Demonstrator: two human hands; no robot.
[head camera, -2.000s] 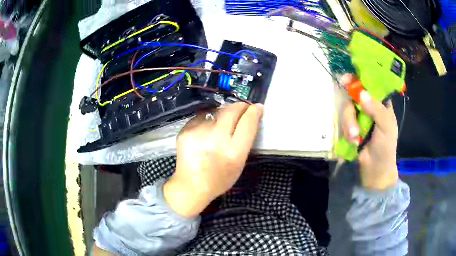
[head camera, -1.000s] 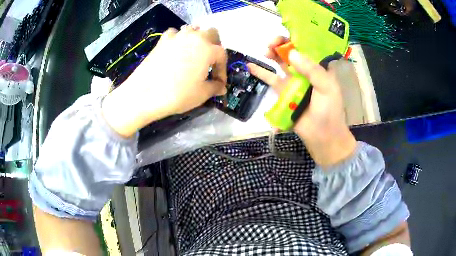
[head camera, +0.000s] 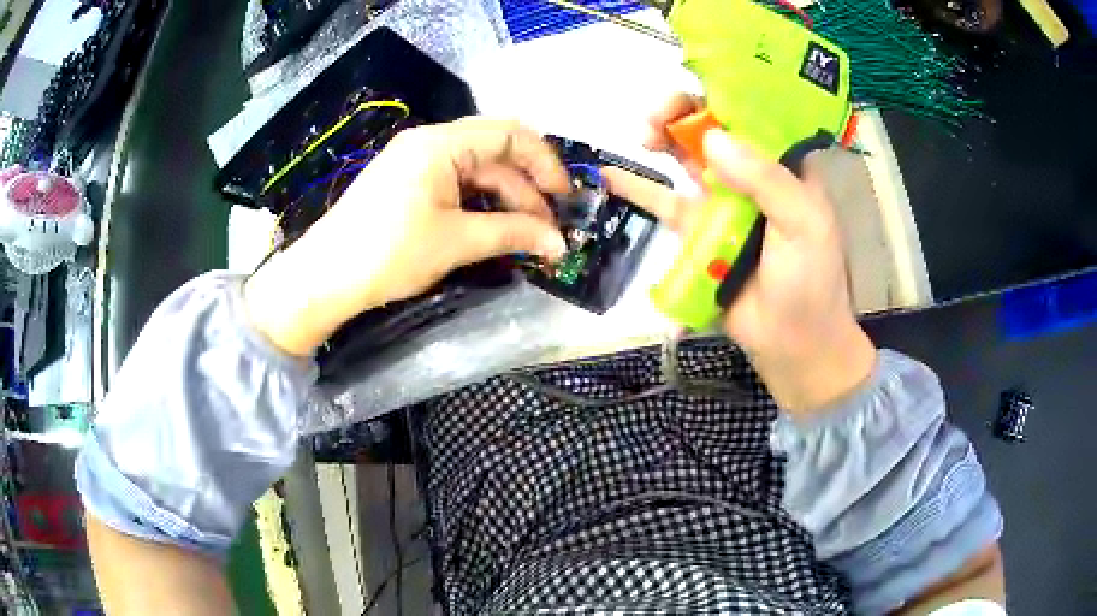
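My right hand (head camera: 782, 241) is closed around the lime-green soldering gun (head camera: 758, 72), fingers by its orange trigger; its barrel runs out past the top edge. My right index finger points at the small black housing (head camera: 628, 247). My left hand (head camera: 445, 211) is over that housing's left side, thumb and fingers apart around the board area; whether it pinches a wire cannot be told. The green circuit board (head camera: 574, 265) shows partly below the left fingertips. The large black main housing (head camera: 349, 114) lies to the left, with a yellow wire (head camera: 343, 132), mostly covered by my left hand and forearm.
Bubble wrapping sheet (head camera: 445, 361) lies under the main housing. Blue wires (head camera: 577, 15) and green wires (head camera: 914, 60) lie at the far side. A dark conveyor belt (head camera: 169, 157) curves along the left. The gun's grey cord (head camera: 602, 395) crosses the checked apron. A pink and white object (head camera: 46, 211) stands far left.
Both hands came together over the small housing, the right bringing the gun in from the right. Over the last second, my left fingers opened and shifted slightly right and down.
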